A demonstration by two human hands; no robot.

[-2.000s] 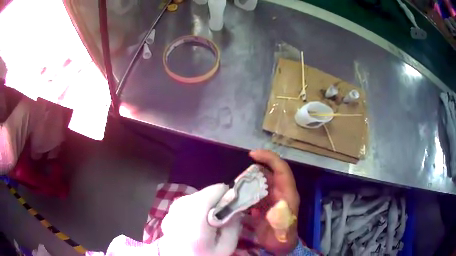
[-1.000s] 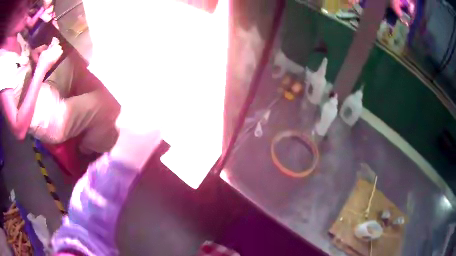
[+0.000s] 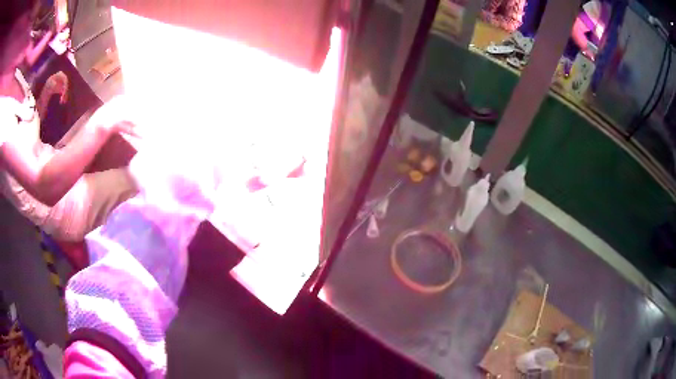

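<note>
My left sleeve (image 3: 126, 274) reaches from the lower left towards the glaring light panel. My left hand (image 3: 174, 181) is washed out where it meets the glare, so its fingers and anything in them cannot be made out. Faint pinkish shapes show inside the glare, too bright to tell. My right hand is out of the picture. The foot part is not visible in either hand. On the metal bench, a cardboard pad (image 3: 510, 329) at the lower right bears a white cup (image 3: 537, 360), a thin yellow stick (image 3: 542, 309) and two small caps (image 3: 563, 336).
A tape roll (image 3: 426, 288) lies left of the pad. Several white bottles (image 3: 472, 203) stand behind it, near small cones (image 3: 372, 227) and yellow knobs (image 3: 416, 176). A dark upright bar (image 3: 385, 126) edges the light panel. Another person's arm (image 3: 70, 166) is at the left. A green belt curves behind.
The view first swung left, taking the gloved hand's foot part and the bare hand out of sight. Since the last earlier frame, my left sleeve shifted slightly left; the other person's arm lowered towards the panel.
</note>
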